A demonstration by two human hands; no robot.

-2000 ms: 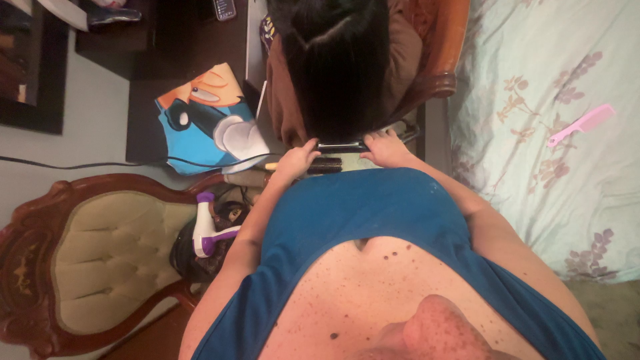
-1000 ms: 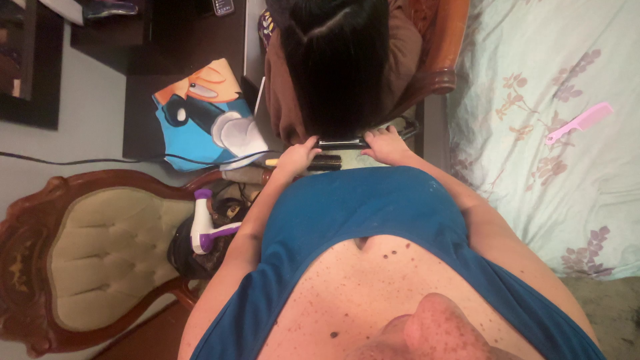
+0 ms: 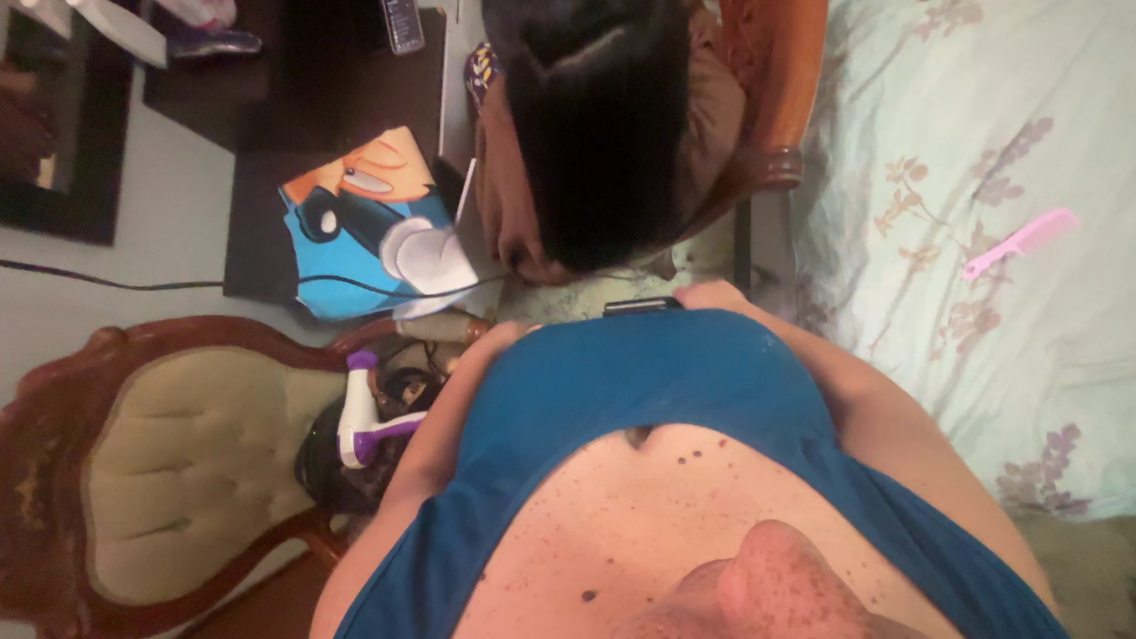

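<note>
My right hand (image 3: 710, 295) is above the front of my blue top, at the end of a dark, flat, narrow tool (image 3: 641, 306), and seems to hold it. The tool's lower part is hidden by the top. My left hand (image 3: 506, 337) is at the left side of my chest, its fingers mostly hidden. Just ahead, a person in a brown garment sits with their back to me. Their long, straight dark hair (image 3: 603, 133) hangs down over the back, its ends above the tool and not touching it.
A white and purple hair dryer (image 3: 359, 417) lies by a tufted wooden chair (image 3: 177, 453) at left. A cartoon-print bag or cloth (image 3: 382, 231) lies on dark furniture, a phone (image 3: 404, 25) beyond. A black cord (image 3: 169, 286) crosses the left. A pink comb (image 3: 1021, 244) lies on the floral bedding (image 3: 923, 373).
My hands were both at the dark tool, one near each end. My left hand has moved left, away from it, and both hands are nearer my chest. A brush seen below the tool is now hidden.
</note>
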